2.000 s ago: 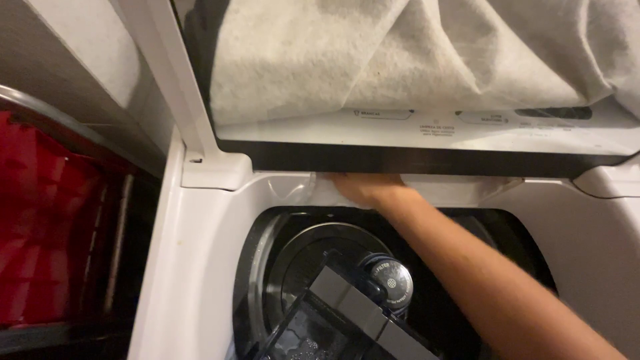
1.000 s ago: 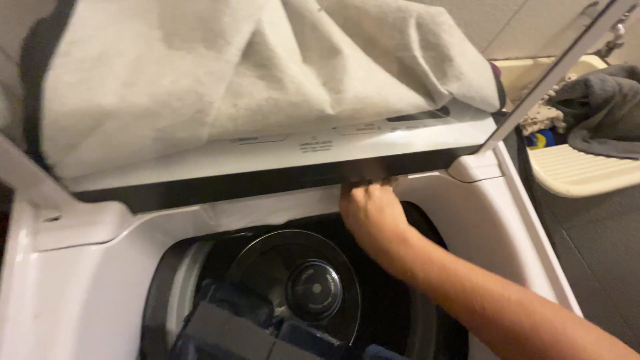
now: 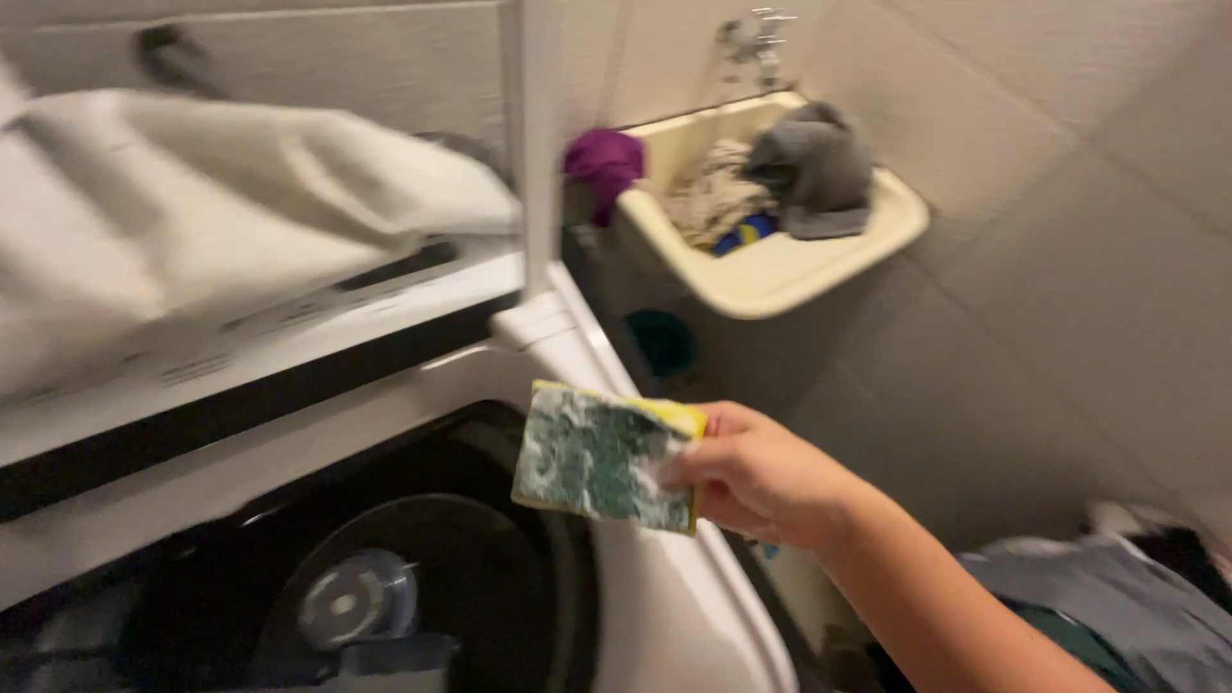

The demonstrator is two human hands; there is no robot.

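My right hand (image 3: 760,476) grips a yellow and green scouring sponge (image 3: 602,457) by its right end, the green side up and streaked with white foam. Hand and sponge are over the right rim of a white top-loading washing machine (image 3: 664,606). Inside its dark opening a round agitator part (image 3: 358,599) shows, blurred. My left hand is out of view.
A light cloth (image 3: 241,192) covers part of the control panel. Beyond the machine, a cream sink (image 3: 770,289) holds a grey cloth (image 3: 818,173) and other fabrics, below a wall tap (image 3: 765,43). Clothes (image 3: 1088,597) lie at the lower right.
My right hand has left the back inner edge of the washer and moved right; the sponge now shows in its grip. The view has swung right, towards the sink.
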